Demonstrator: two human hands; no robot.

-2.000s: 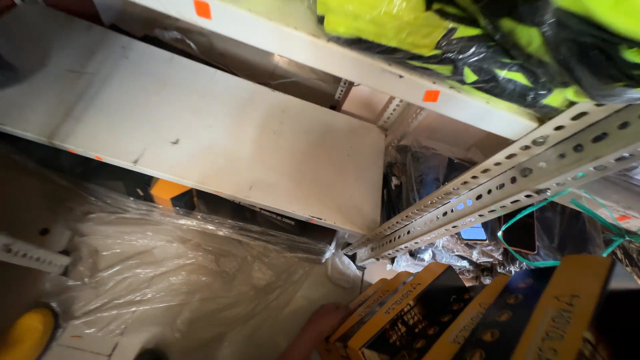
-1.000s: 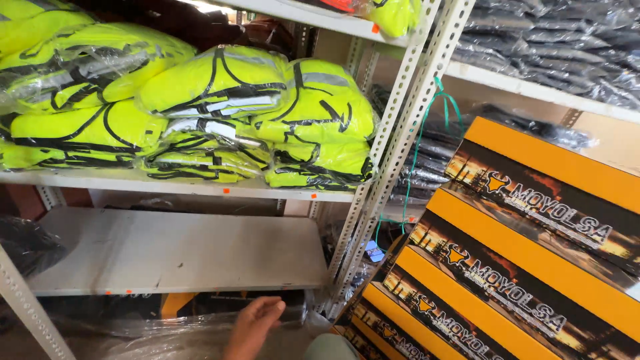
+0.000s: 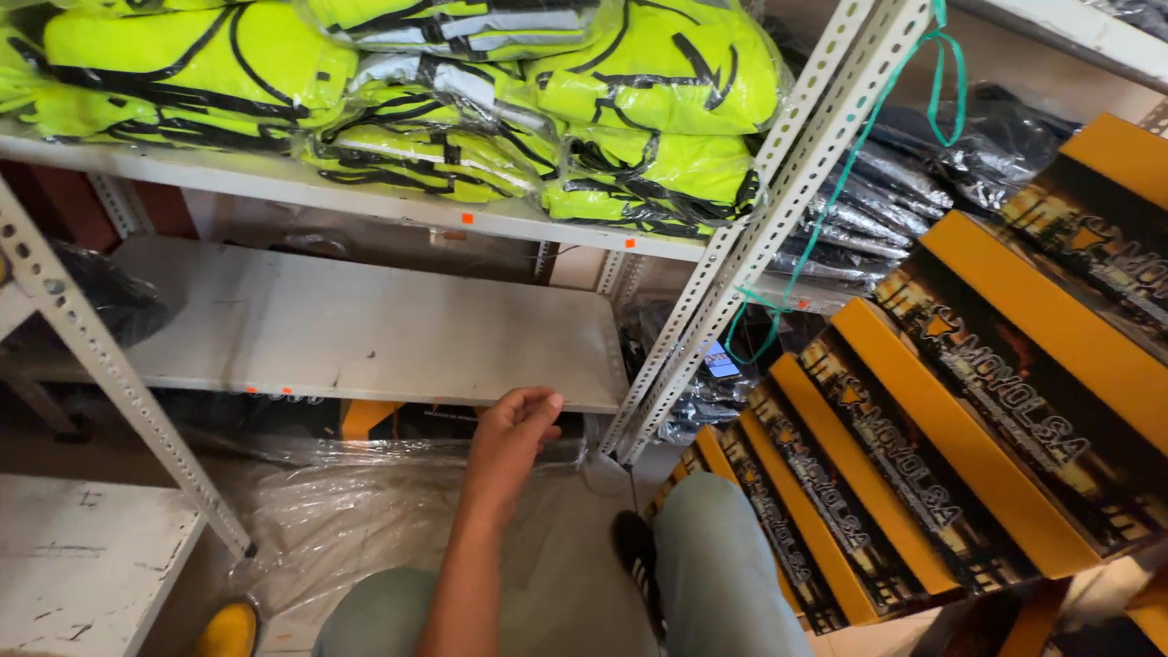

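Note:
Loosely curled and holding nothing, my left hand is raised in front of the near edge of a lower white metal shelf. Whether it touches the edge cannot be told. My right hand is out of view. On the shelf above lie several clear-bagged, neon-yellow garments with black and grey strips. To the right rises a tilted stack of black and orange printed boxes. Under the lower shelf, partly hidden by clear plastic sheeting, are black and orange packages.
Perforated metal uprights stand between the shelving bays, with green twine tied on. Dark bagged goods lie behind. A white shelf is at lower left. My knees and a black shoe are below; a yellow rounded object lies bottom left.
The view has swung widely since the first frame. My left hand, low beside the boxes there, is now raised in front of the lower shelf's edge.

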